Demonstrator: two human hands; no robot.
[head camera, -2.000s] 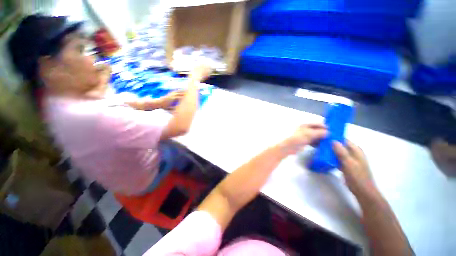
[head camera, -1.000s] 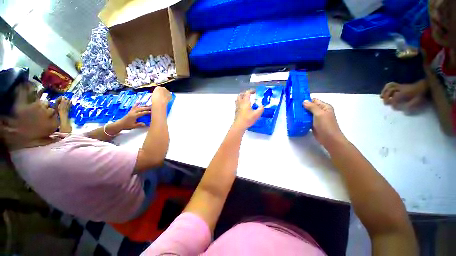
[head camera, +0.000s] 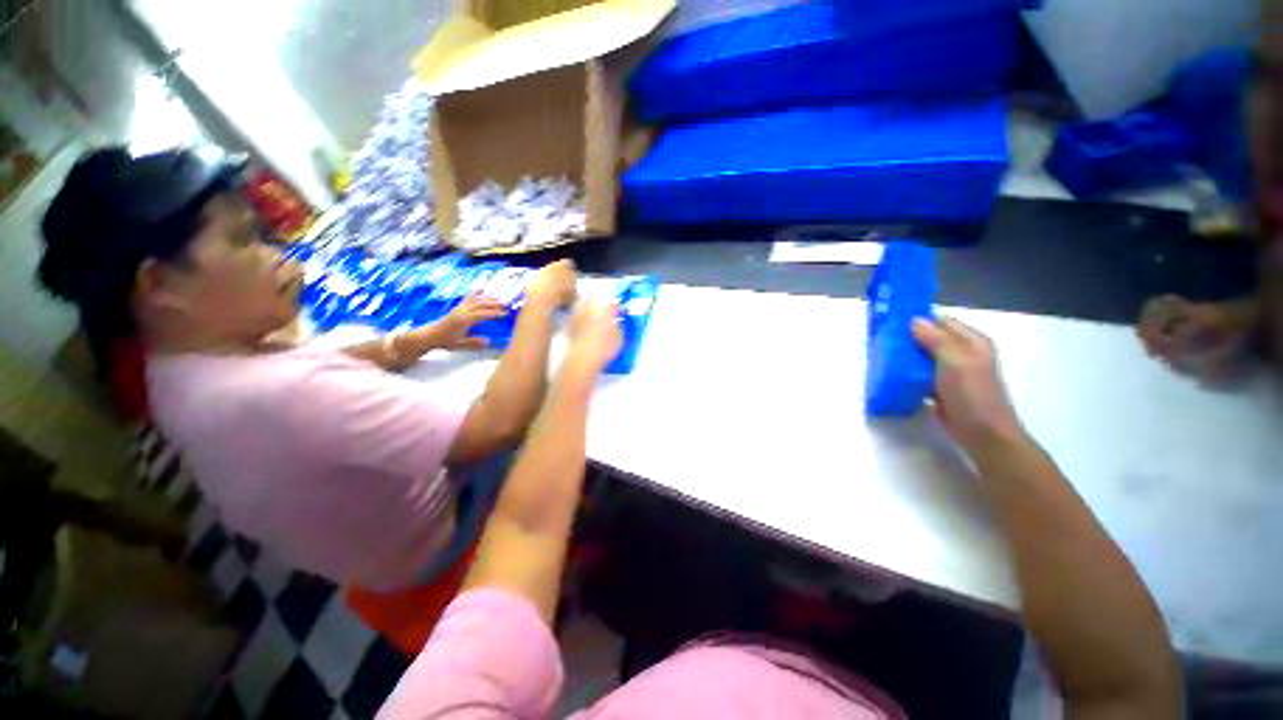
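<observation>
My right hand (head camera: 962, 369) grips the right side of a dark blue nested tray stack (head camera: 901, 332), which stands on edge near the back of the white table. My left hand (head camera: 594, 335) is stretched out to the left, at a single blue blister tray (head camera: 632, 326) lying at the right end of the row of laid-out trays (head camera: 408, 288). The left fingers are blurred and partly cover the tray; whether they still hold it cannot be told.
A person (head camera: 282, 408) sits at the left, hands over the row. An open carton (head camera: 602, 148) holds white pieces, with a heap (head camera: 387, 176) beside it. Blue tray bundles (head camera: 830, 162) lie at the back. Another person's hand (head camera: 1196, 335) rests at the right. A whitish strip (head camera: 826, 253) lies behind.
My left hand has moved left with the single tray, away from the stack to the row's end. My right hand still holds the stack. The camera view has shifted left.
</observation>
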